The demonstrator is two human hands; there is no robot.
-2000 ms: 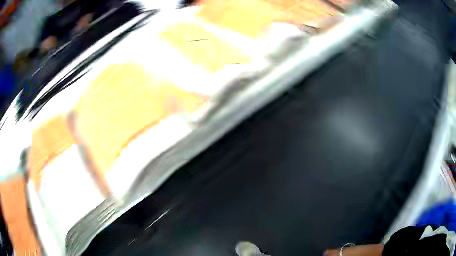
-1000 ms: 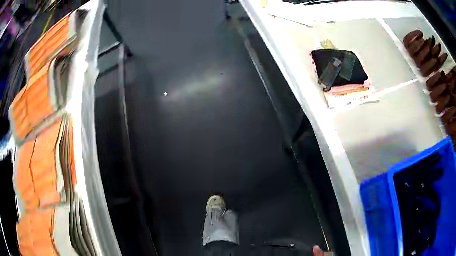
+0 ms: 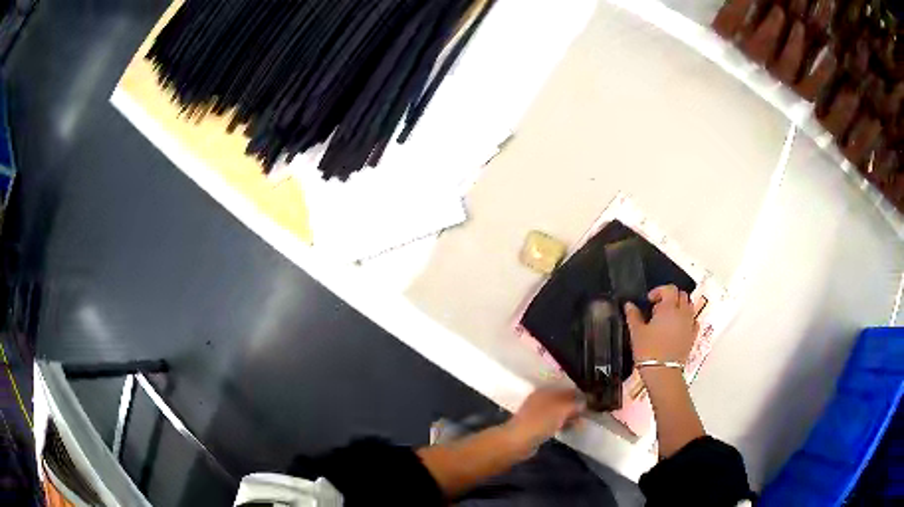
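A black pouch (image 3: 560,315) lies flat on a pink-and-white sheet (image 3: 712,322) on the white table. A clear narrow container (image 3: 602,347) with a dark end and a greyish translucent piece (image 3: 624,265) lie on the pouch. My right hand (image 3: 666,322), with a bracelet at the wrist, rests at the pouch's right side, thumb and fingers apart. My left hand (image 3: 548,411) is blurred near the container's lower end at the table edge; whether it touches anything cannot be told. A small yellowish pad (image 3: 543,252) lies left of the pouch.
Long black strips (image 3: 327,79) lie on a tan board (image 3: 268,193) beside white sheets (image 3: 396,213). Reddish-brown curved pieces (image 3: 783,45) line the far side. A blue crate (image 3: 843,426) stands at lower right. A white-edged rack (image 3: 59,426) is at lower left.
The view has turned from the grey aisle to the white table. The pouch now lies close in front of me, and both hands have come in over or beside it.
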